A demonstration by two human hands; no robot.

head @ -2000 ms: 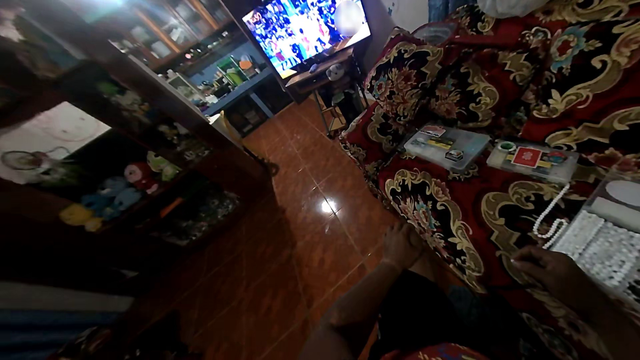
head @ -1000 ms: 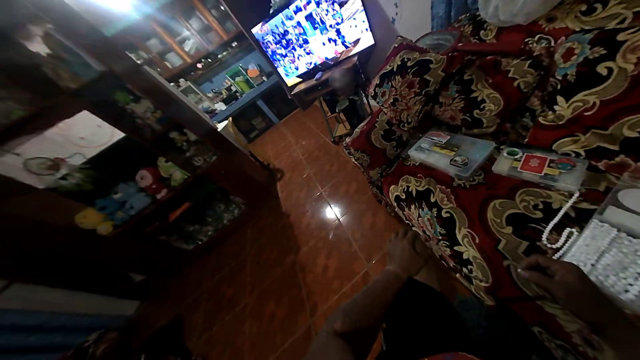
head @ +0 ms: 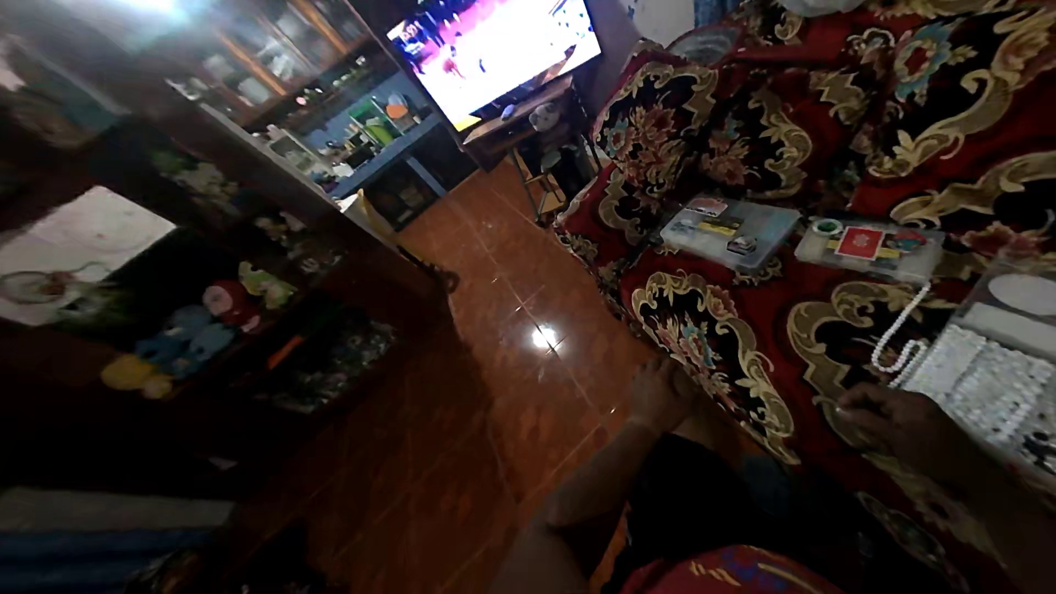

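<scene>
My left hand (head: 659,394) rests on my knee beside the sofa's front edge, with nothing seen in it; its fingers are too dark to read. Over the patterned sofa cover hovers or rests my right hand (head: 891,417), fingers curled, and whether it holds something small cannot be told. Just beyond it, a string of white beads (head: 901,330) loops down toward a clear box of white beads (head: 982,379). Farther back on the sofa lie two clear plastic cases, one (head: 767,227) with small packets on it, the other (head: 928,262) with a green roll of tape (head: 826,226) and a red card (head: 860,244).
The floral sofa (head: 742,330) fills the right side. Reddish floor tiles (head: 503,346) run toward a lit television (head: 503,58) on a stand. At the left, a dark shelf unit holds several plush toys (head: 194,334); a blue-edged counter (head: 388,161) stands behind.
The television picture has changed. Both hands have stayed in about the same places.
</scene>
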